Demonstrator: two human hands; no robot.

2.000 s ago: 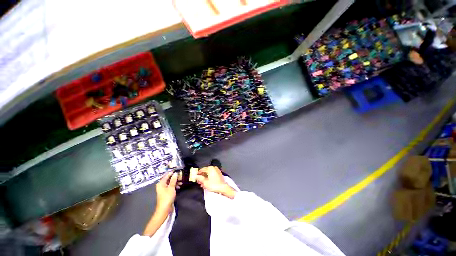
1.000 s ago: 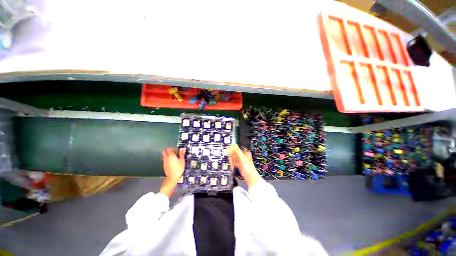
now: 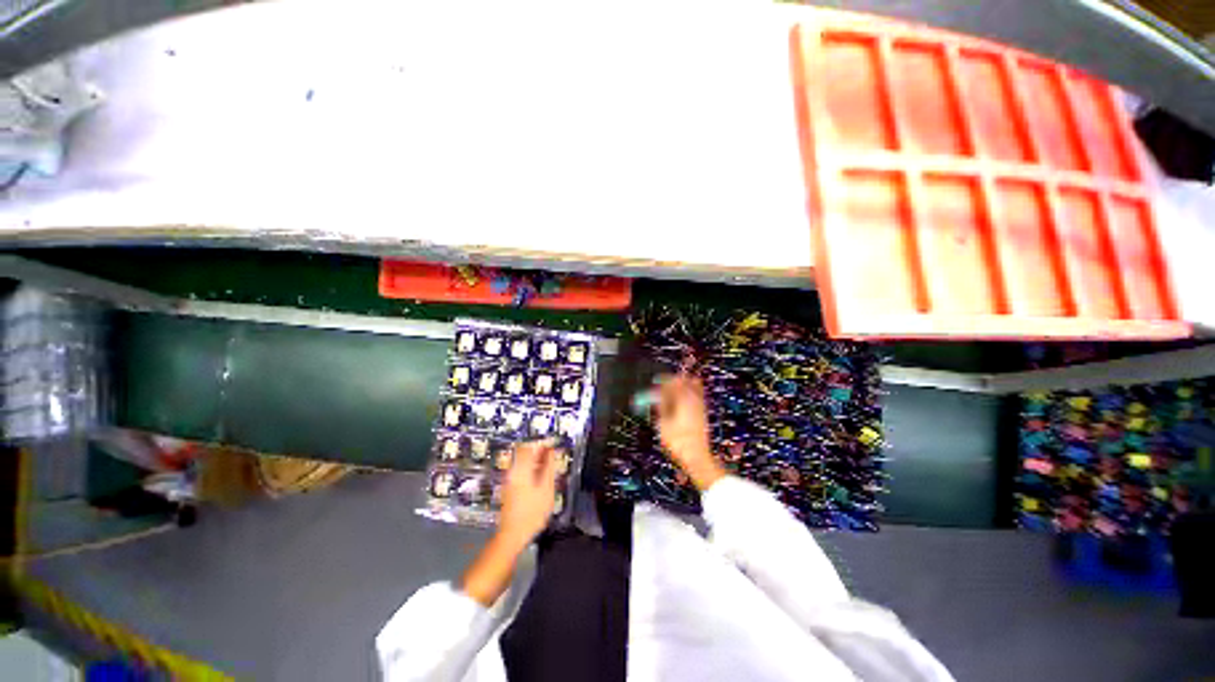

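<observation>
The clear blister tray (image 3: pixel 453 416) lies on the green surface, with dark square parts with pale centres in its pockets. My left hand (image 3: pixel 530 482) is over the tray's lower right part, fingertips down at the pockets; whether it grips a part is hidden. The dense pile of coloured leaded components (image 3: pixel 786 426) lies right of the tray. My right hand (image 3: pixel 686 424) is over the pile's left side, with a small teal component (image 3: pixel 646 400) at its fingertips, seemingly pinched.
A shallow red bin (image 3: pixel 440 281) with coloured parts lies behind the tray under the white shelf (image 3: pixel 400 133). A large orange-red compartment tray (image 3: pixel 986 173) is on the shelf. A second component pile (image 3: pixel 1113 460) is far right. Stacked clear trays (image 3: pixel 51 366) stand far left.
My hands have left the blister tray's two sides. My left hand is now over its pockets and my right hand has moved right to the pile. The view has shifted and turned slightly.
</observation>
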